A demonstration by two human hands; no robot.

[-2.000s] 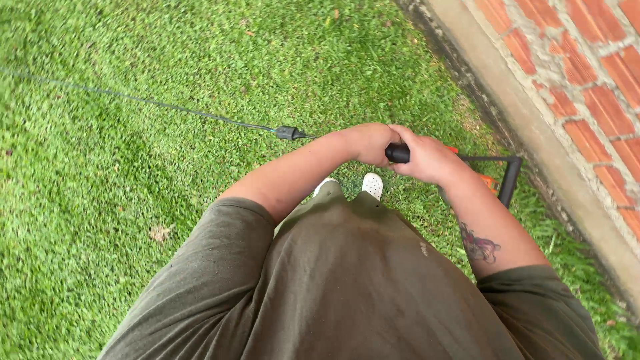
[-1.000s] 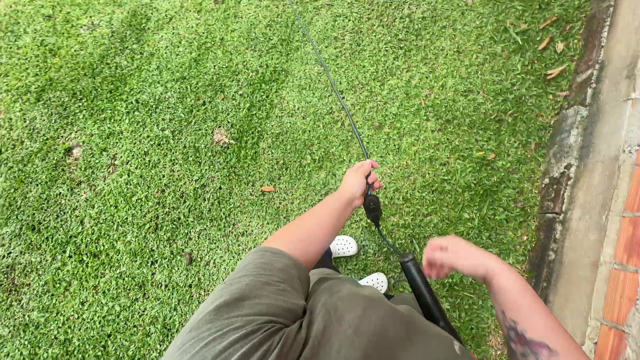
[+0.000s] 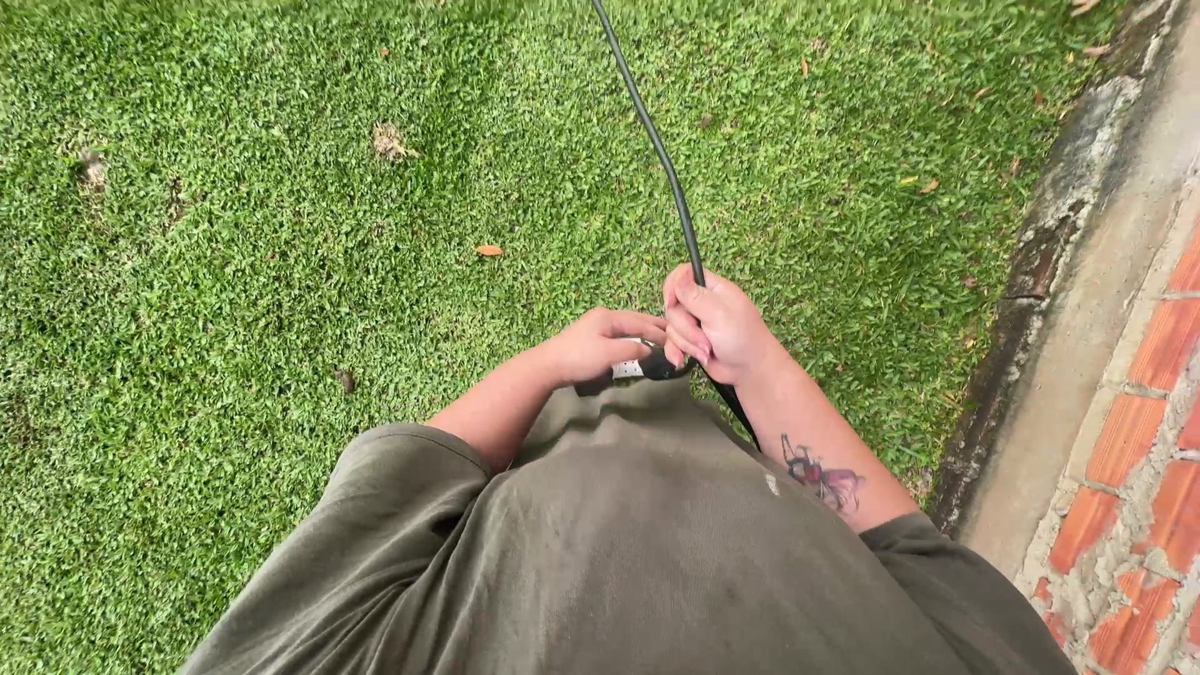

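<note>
A black electric cable [image 3: 667,169] runs up over the lawn from my hands. My right hand [image 3: 720,323] is closed around it, just below the middle of the view. Right beside it, my left hand [image 3: 605,347] has its fingers on a black cord connector [image 3: 662,363], partly hidden by the fingers and my shirt. A dark bar or handle [image 3: 736,411] slants down beside my right wrist, and its lower end goes out of sight behind my shirt. A bit of a white perforated clog [image 3: 628,366] shows under my left fingers.
Short grass [image 3: 281,234] with a few dry leaves surrounds me. Along the right side run a stained concrete edge [image 3: 1059,272] and an unplastered brick wall [image 3: 1125,441] with rough mortar.
Two seconds ago both hands were together at the black handle. A second ago my left hand held the cable and my right hand was apart from it; now my right hand grips the cable.
</note>
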